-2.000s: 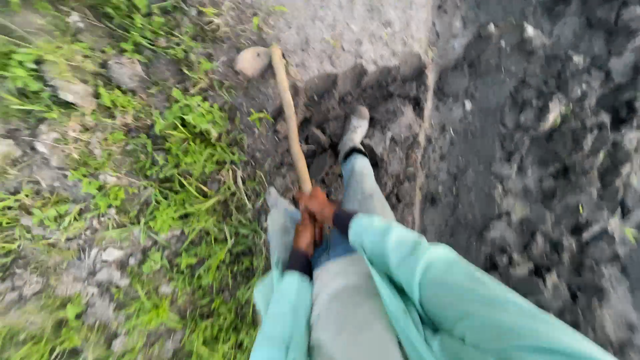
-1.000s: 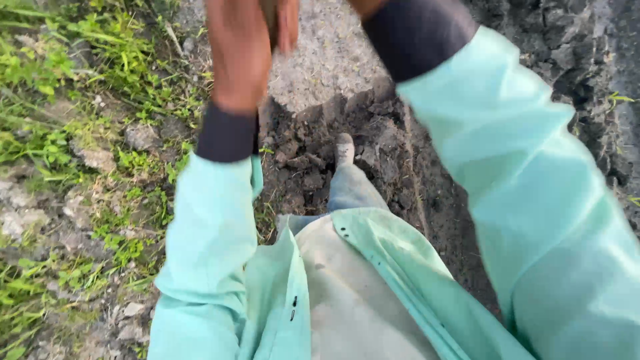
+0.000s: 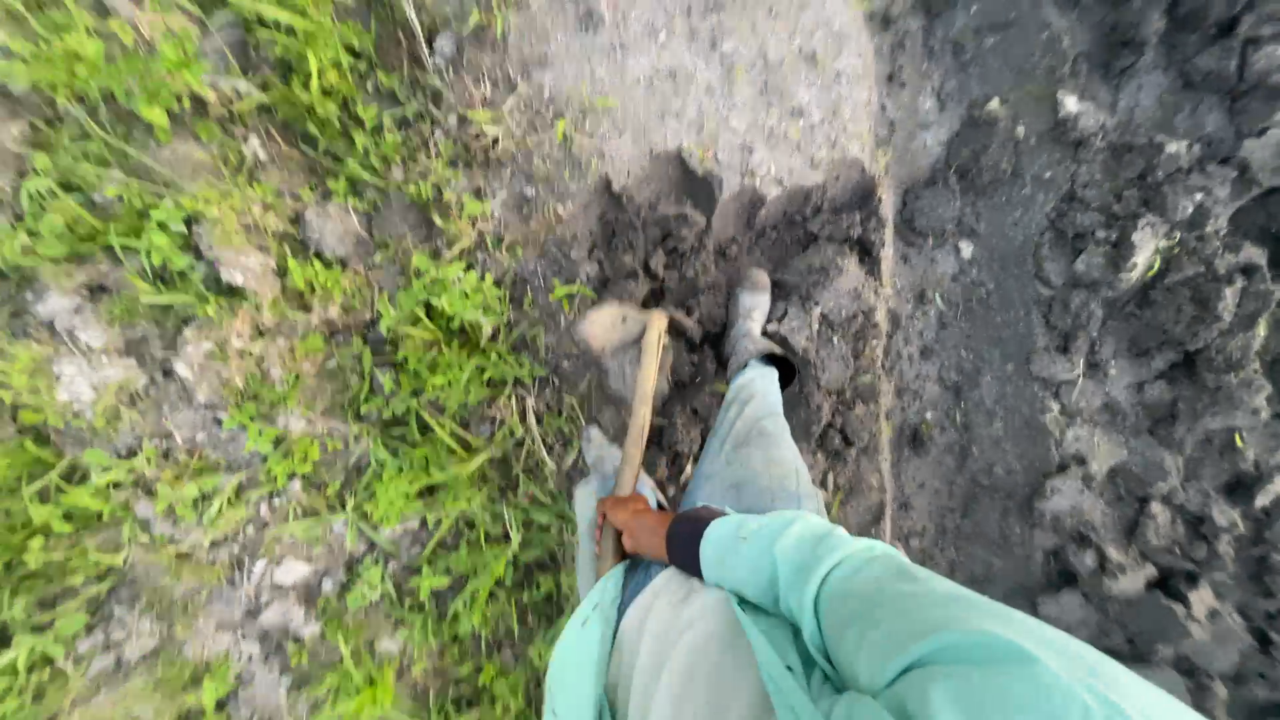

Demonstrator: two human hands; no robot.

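My right hand grips the lower visible part of the wooden handle of a hoe in front of my thighs. The pale, blurred metal head of the hoe is low over dark broken soil, left of my muddy boot. Whether the blade touches the soil cannot be told. My left hand is not visible. The lower end of the handle is hidden by my hand and clothing.
Grass and weeds with stones and clods line the left side. Smooth grey ground lies ahead of the dug edge. A thin straight line runs along the right, beside dark lumpy soil.
Both hands were on the handle two seconds ago, then rose high into view. Now the right hand is low again with the hoe, and the left hand has gone out of sight.
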